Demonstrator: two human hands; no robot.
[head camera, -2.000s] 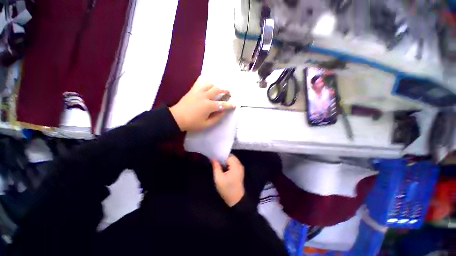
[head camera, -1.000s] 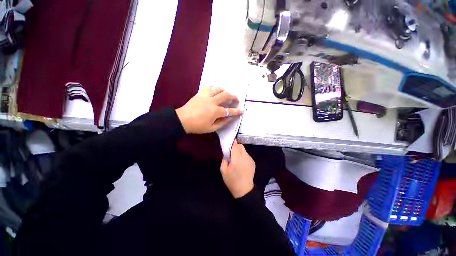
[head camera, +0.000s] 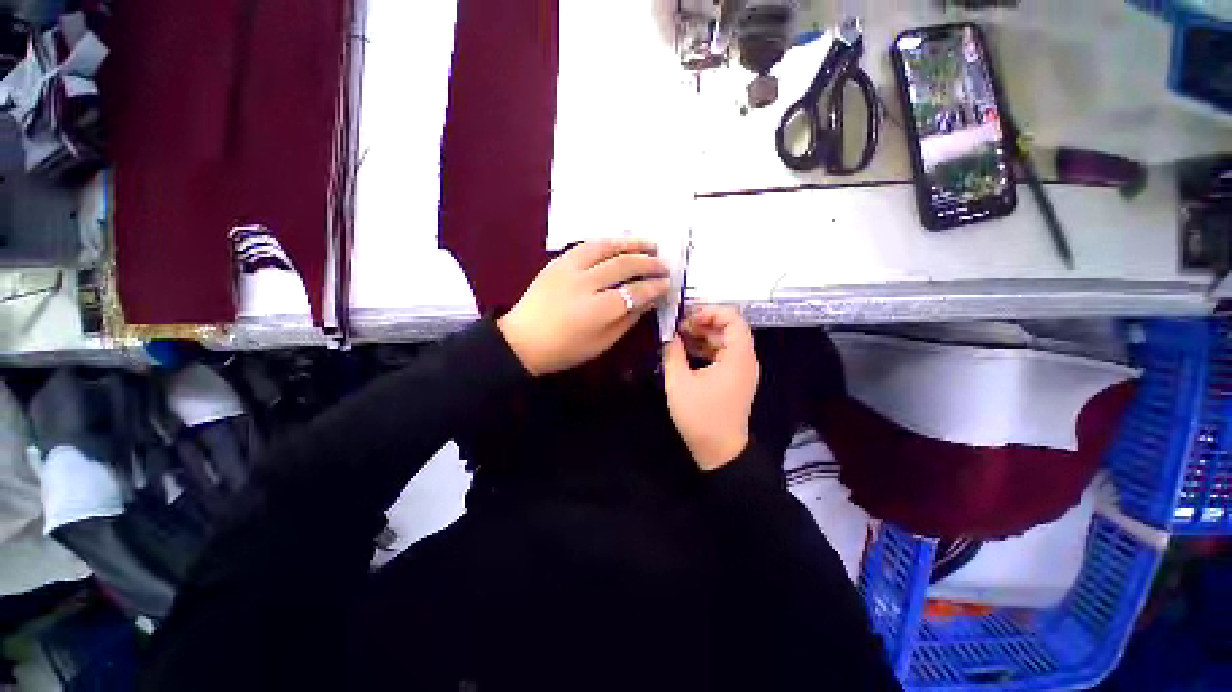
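A long white panel runs down the table to its front edge, with a maroon panel beside it on the left. My left hand, with a ring, presses on the white panel's near end at the table edge. My right hand pinches the narrow, dark-edged end of the white cloth at the table's front edge. The fingertips hide part of the cloth. The presser foot area of the machine shows at the top, above my hands, apart from the cloth end.
Black-handled scissors, a lit smartphone and a thin dark stick lie right of the needle area. Stacked maroon panels lie at left. Blue baskets with a maroon and white heap are at lower right.
The view has shifted, so the machine head is mostly out of frame. My right hand has come up to the table edge beside my left hand, and less white cloth shows between them.
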